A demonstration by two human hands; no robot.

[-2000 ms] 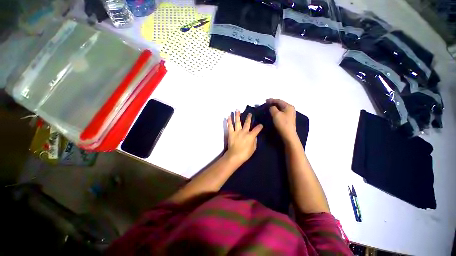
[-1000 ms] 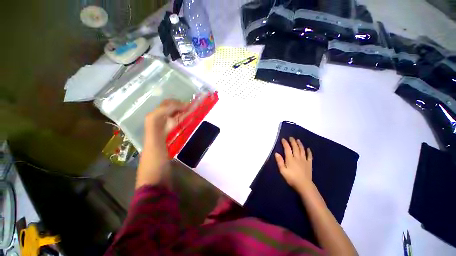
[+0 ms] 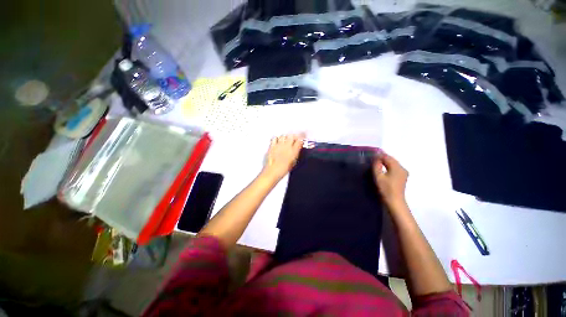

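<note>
A folded black garment (image 3: 332,204) lies flat in front of me, its near end at my body. A clear garment polybag (image 3: 357,114) lies beyond it, its red-edged mouth over the garment's far end. My left hand (image 3: 284,153) is at the far left corner, fingers on the bag's edge. My right hand (image 3: 391,179) pinches the bag's edge at the far right corner. Thread snips (image 3: 473,232) lie on the table to the right.
Unbagged black garments (image 3: 506,161) lie at right. Packed garments (image 3: 447,74) are heaped at the far side. At left are empty bags (image 3: 133,176), a smartphone (image 3: 200,201), water bottles (image 3: 162,65) and yellow dotted sheets (image 3: 214,102). A red ribbon (image 3: 459,272) hangs near the front edge.
My left hand has come back from the empty bag pile to the garment. A clear bag now lies at the garment's far end, and my right hand has moved from the cloth to its right corner.
</note>
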